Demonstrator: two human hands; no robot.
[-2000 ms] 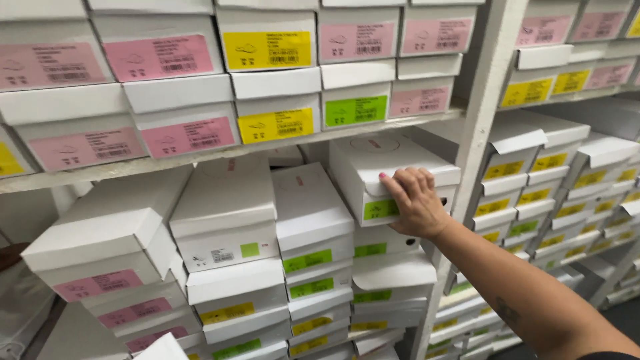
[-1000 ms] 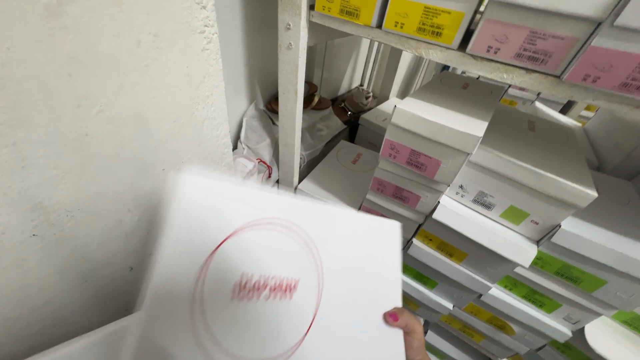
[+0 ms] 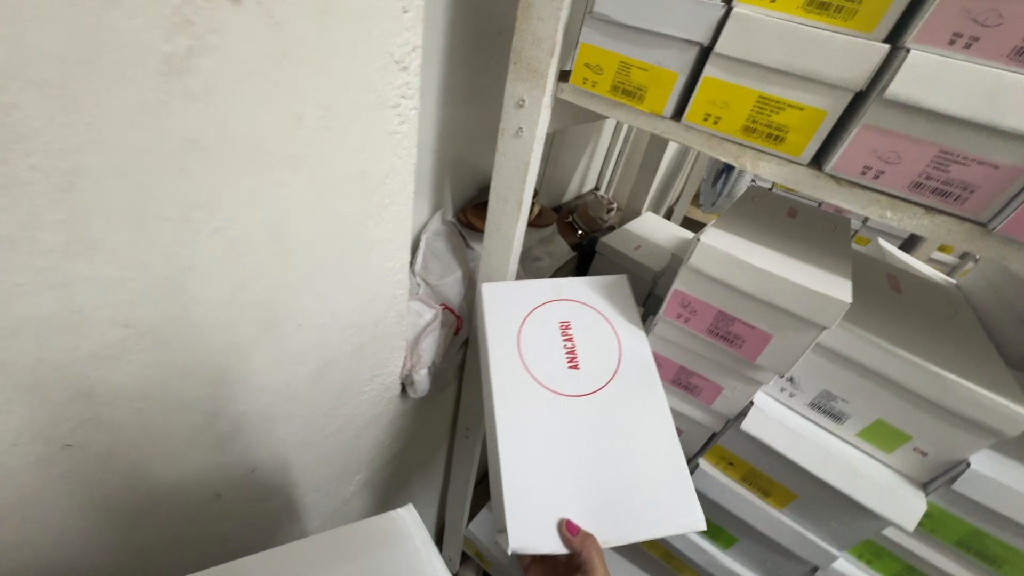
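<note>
A white cardboard shoe box (image 3: 592,456) with a red circle and red lettering on its lid is tilted up in front of the shelf post. One hand (image 3: 570,554), probably my right hand, grips its lower edge, a thumb with a pink nail lying over the lid; the other fingers are mostly hidden below. My left hand is out of the frame. Another white box (image 3: 344,552) shows only partly at the bottom edge, and what supports it cannot be seen.
A rough white wall (image 3: 200,240) fills the left side. Beside it stands a white shelf post (image 3: 524,144). Shoe boxes with yellow labels (image 3: 756,116) line the upper shelf; stacked boxes with pink labels (image 3: 720,324) lean below. A white cloth bag (image 3: 436,296) hangs behind the post.
Two seconds ago a hand was on a green-labelled box at the shelf; now a hand holds a box near the post. The view has swung left. The held box shows smaller than one second ago.
</note>
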